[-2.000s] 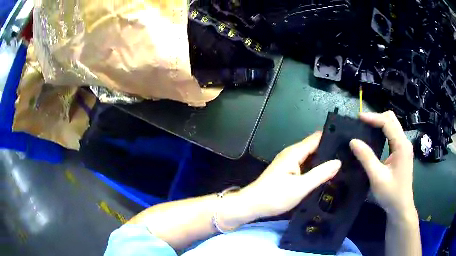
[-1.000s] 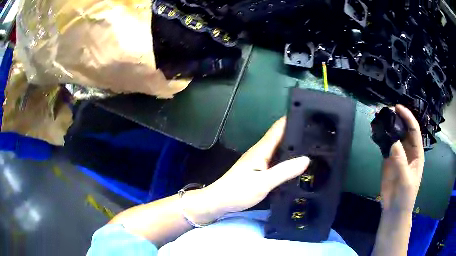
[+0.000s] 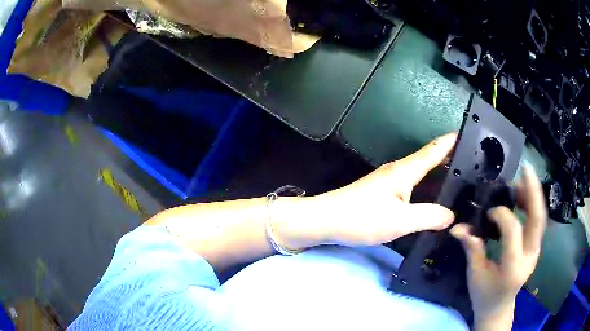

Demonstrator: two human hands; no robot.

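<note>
The long black socket housing [image 3: 490,123] lies tilted over the lap. My left hand [image 3: 382,200] grips its left edge, thumb on the face. The far opening holds a round socket cup [image 3: 490,158]. The near opening shows gold-coloured contacts [image 3: 428,262]. My right hand [image 3: 508,239] has its fingers around a dark socket insert [image 3: 480,202] at the middle opening; its exact seating is too dark to tell. A yellow-green earth wire [image 3: 495,92] stands at the far end.
A pile of loose black inserts [image 3: 540,97] covers the far right of the green table [image 3: 414,90]. One squarish insert [image 3: 463,54] lies at its edge. Brown paper [image 3: 246,22] lies at the far left. A blue crate [image 3: 145,158] is below the left table edge.
My right hand left the housing, took an insert at the right and brought it to the middle opening. The far opening now shows its cup clearly. The view has tilted down.
</note>
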